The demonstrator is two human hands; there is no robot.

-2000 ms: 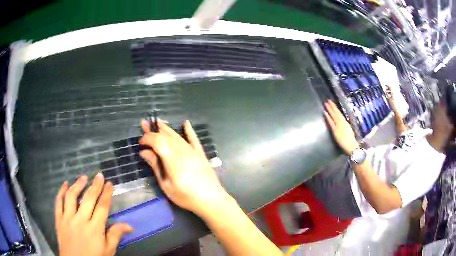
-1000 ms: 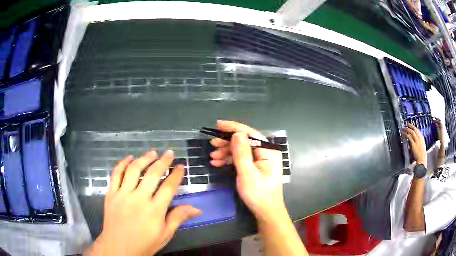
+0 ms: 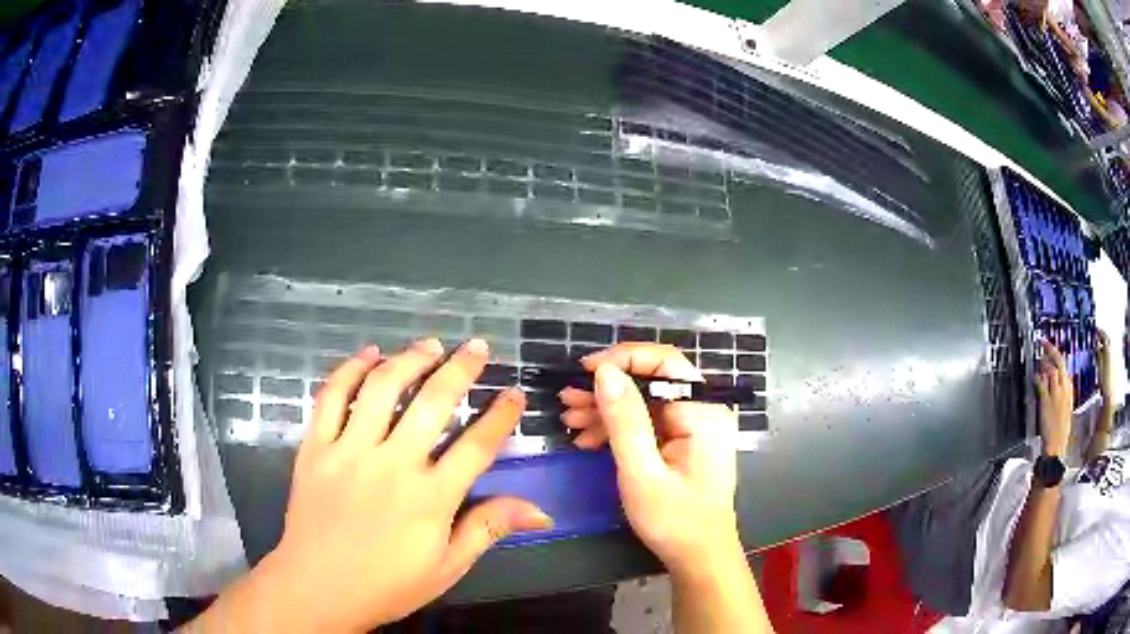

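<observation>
My left hand (image 3: 403,464) lies spread over the sticker sheet (image 3: 372,320), fingers apart, its thumb over a blue phone case (image 3: 564,495). The case lies on the dark green tabletop at the sheet's near edge. My right hand (image 3: 663,452) holds dark tweezers (image 3: 670,390), white label showing, with the tips low over the sheet by my left index fingertip. The tips blend with the black stickers, so I cannot tell whether they grip one. Black rectangles fill the sheet's right part; clear outlines fill its left part.
Trays of blue cases stand at left (image 3: 93,359) and far right (image 3: 1047,254). A used liner (image 3: 496,186) and darker sticker sheets (image 3: 768,112) lie farther back. A pale rail (image 3: 892,105) edges the table. At right, a person's hands (image 3: 1056,394) are by the tray, above a red stool (image 3: 793,582).
The view has swung, shifting the scene. My right hand has lowered the tweezers from nearly level to the sheet beside my left index finger. My left hand stays spread on the sheet.
</observation>
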